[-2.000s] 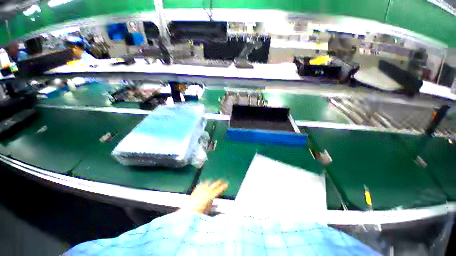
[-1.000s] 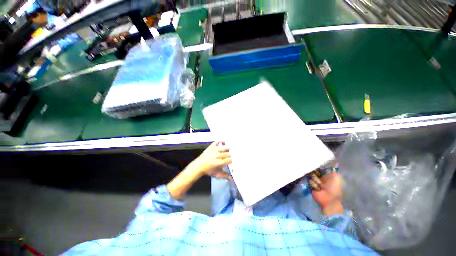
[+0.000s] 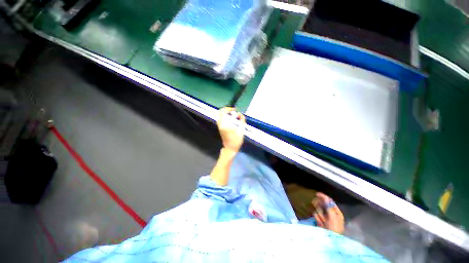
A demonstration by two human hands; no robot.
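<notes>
A shallow tray (image 3: 324, 102), silver-white inside with a blue outer edge, lies flat on the green board close to the line's front edge. My left hand (image 3: 231, 128) is at the metal edge of the line, by the tray's near left corner, with its fingers curled. Whether it touches the tray or holds something cannot be told. My right hand (image 3: 328, 213) is low in front of my body, below the line's edge, blurred. Its fingers are bent, with something small and dark or bluish at them that I cannot make out.
A second tray (image 3: 355, 54), black inside with a blue front wall, stands right behind. A bubble-wrapped stack (image 3: 211, 38) lies left of the tray. A yellow cutter (image 3: 445, 199) lies at the right. A clear plastic bag (image 3: 380, 236) hangs at lower right. Red tape (image 3: 97, 177) marks the floor.
The white panel from my hands is gone from them; the silver-white tray now lies on the board. My left hand is at the line's edge, my right hand low. The view has turned left and down.
</notes>
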